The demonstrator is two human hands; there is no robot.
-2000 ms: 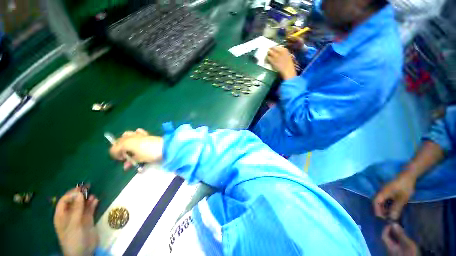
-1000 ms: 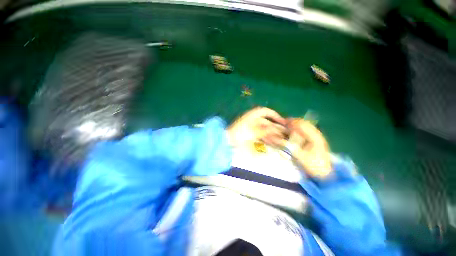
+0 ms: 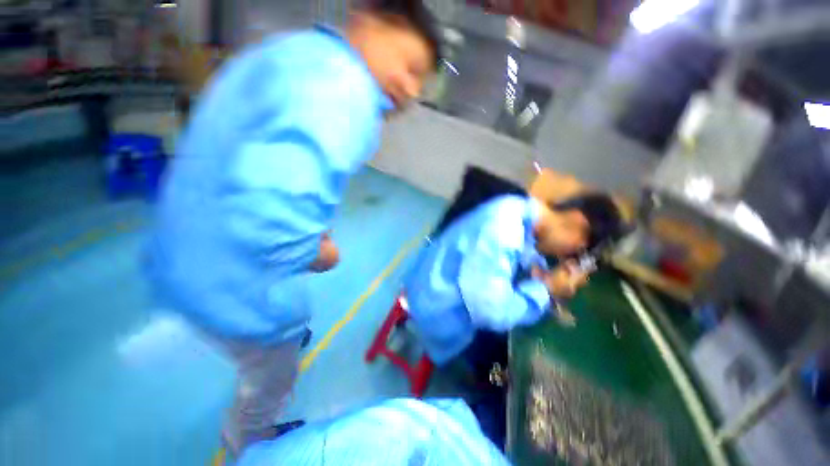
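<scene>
Neither of my hands is in view. A blue sleeve or shoulder, apparently my own, shows at the bottom edge point(image 3: 391, 437). Nearest in front, at the lower right, a blurred tray of many small parts point(image 3: 582, 414) lies on the green bench point(image 3: 592, 332). The separate parts in it cannot be made out. No tool or held part of mine can be seen.
A person in a blue smock point(image 3: 264, 173) stands at the left. Another person point(image 3: 496, 268) sits on a red stool point(image 3: 400, 350), bent over the bench, hands raised near the face. A pale rail point(image 3: 673, 364) runs along the bench. A blue bin point(image 3: 135, 164) stands far left.
The view has swung up and sideways from the work area to the room. My hands, the white mat and the gold parts have left the picture; the standing and seated persons now show.
</scene>
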